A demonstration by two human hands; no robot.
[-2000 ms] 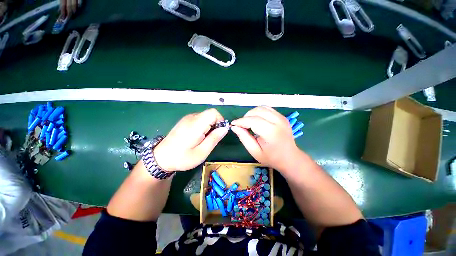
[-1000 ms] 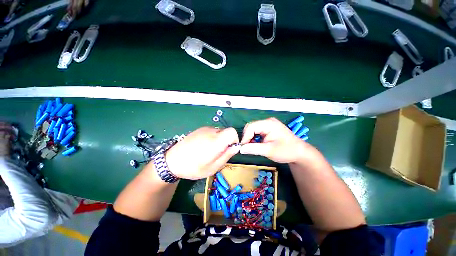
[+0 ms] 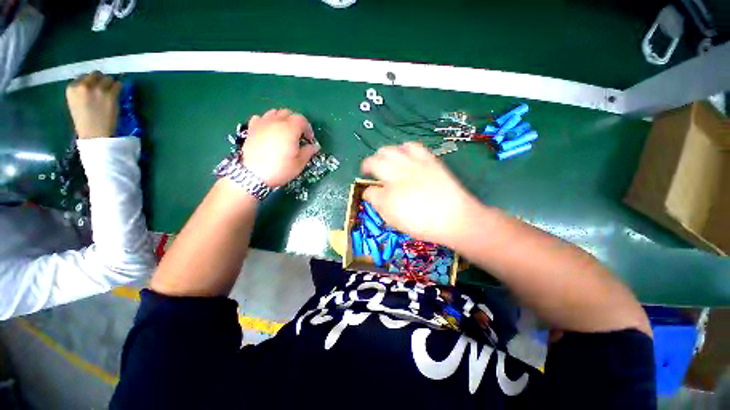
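My left hand [image 3: 278, 150] is over a pile of small silvery circuit boards [image 3: 318, 170] on the green bench; its fingertips are curled at a small pale piece, and whether they grip it is unclear. My right hand [image 3: 416, 192] is over the back edge of the cardboard battery box [image 3: 350, 232], its fingertips largely hidden. The box holds blue battery cells [image 3: 375, 234] with tangled red leads [image 3: 418, 263]. Joined blue cells [image 3: 514, 132] with boards, black wires and white rings [image 3: 370, 102] lie beyond my right hand.
An open brown cardboard box [image 3: 680, 172] stands at the right. A white rail [image 3: 320, 66] crosses the bench. White plastic housings [image 3: 663, 36] lie beyond it. Another person's hand [image 3: 94, 104] is at the left by blue cells [image 3: 128, 108]. A blue plastic object [image 3: 674, 348] is low at the right.
My hands have come apart: the left moved left to the board pile, the right down to the battery box. Joined cells and wires are uncovered. The view has shifted; the neighbour's arm reaches farther in.
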